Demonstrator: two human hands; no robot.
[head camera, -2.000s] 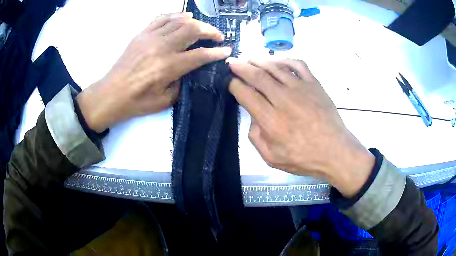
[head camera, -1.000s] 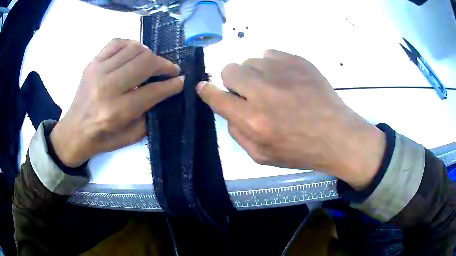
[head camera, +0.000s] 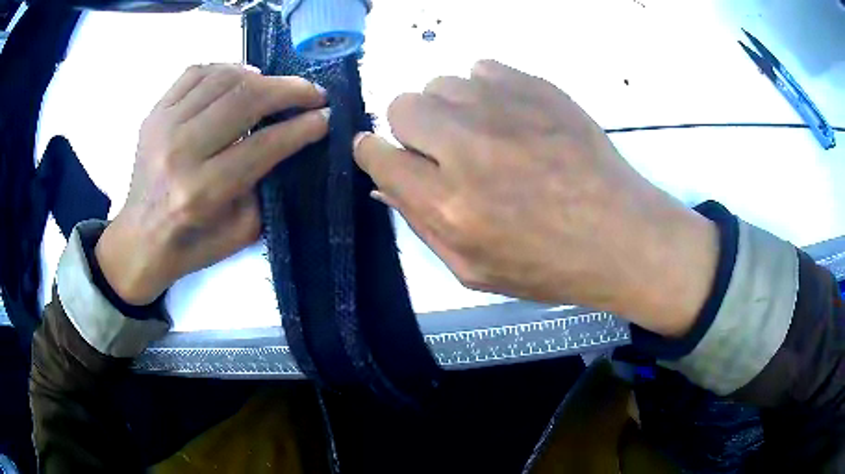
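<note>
A long dark strip lies black side up, with fuzzy grey seam edges along it, and hangs over the table's front edge. Its upper end runs beside a white and light-blue cylinder at the top. My left hand pinches the strip's raised seam edge between thumb and index finger from the left. My right hand is at the strip's right edge, index fingertip touching it, other fingers curled. The presser foot and needle are not visible.
Thread snips lie at the upper right of the white table. A dark line crosses the tabletop at right. A small dark cut piece lies at left beside a black garment pile. Blue shows under the right edge.
The view has shifted, so the machine head has mostly left the top edge. My hands have moved down the strip, away from the machine. My right hand's fingers have curled.
</note>
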